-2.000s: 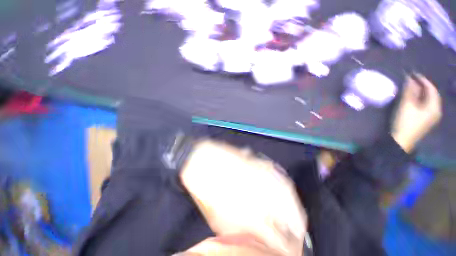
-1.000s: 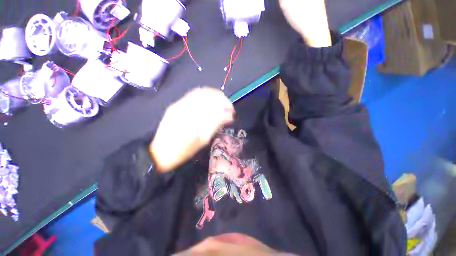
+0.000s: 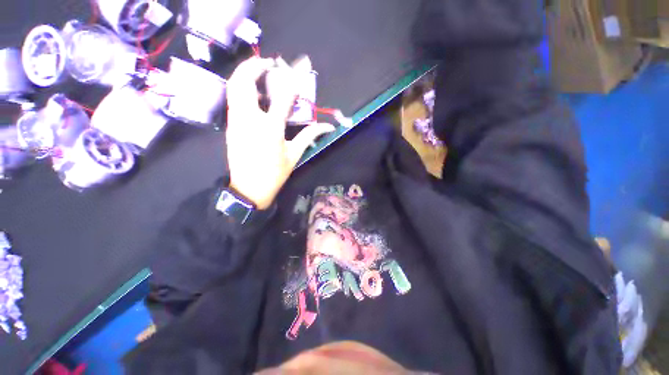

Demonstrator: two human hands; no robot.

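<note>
My left hand [image 3: 260, 135], with a watch on its wrist, is shut on a white motor housing [image 3: 304, 91] above the bench near its teal edge. The fingers cover much of the housing. A red lead wire runs from it to a tiny white connector [image 3: 342, 119] by the thumb. My right hand is not in view; only its black sleeve [image 3: 477, 88] reaches up past the top edge.
Several white housings [image 3: 136, 117] with red wires lie on the dark mat [image 3: 172, 165] at upper left. Small white-purple fittings [image 3: 10, 286] are piled at far left. A carton [image 3: 425, 150] with purple-white parts is beside the bench. Other cartons [image 3: 598, 47] stand at upper right.
My left hand has moved up and slightly left and now holds a housing. My right hand, visible near the top before, is now out of the picture. The view has shifted slightly.
</note>
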